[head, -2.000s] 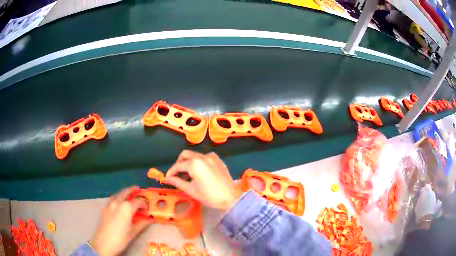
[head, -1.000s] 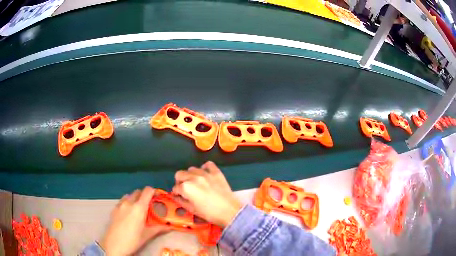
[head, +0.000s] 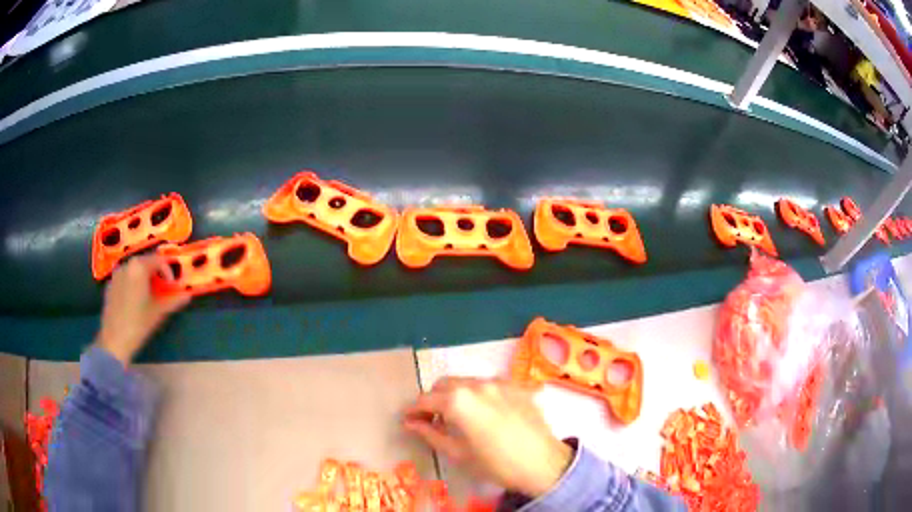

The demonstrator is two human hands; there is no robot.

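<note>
My left hand (head: 132,308) grips the left end of an orange controller shell (head: 235,268) on the green belt, close to another shell (head: 142,232). My right hand (head: 492,428) is over the bench, fingers bent and close together; whether a small part is between them cannot be told. Below it lies a pile of small orange inserts (head: 360,488). One more shell (head: 585,366) lies on the bench just beyond my right hand.
Several shells (head: 465,238) sit spaced along the conveyor belt (head: 450,130). At right are a clear bag of orange parts (head: 755,335), an insert pile (head: 705,462) and a blue bin (head: 878,275). A metal post (head: 768,55) stands beyond.
The shell that was between both hands over the bench is now on the belt at left, in my left hand. My right hand has let go of it and moved right and lower.
</note>
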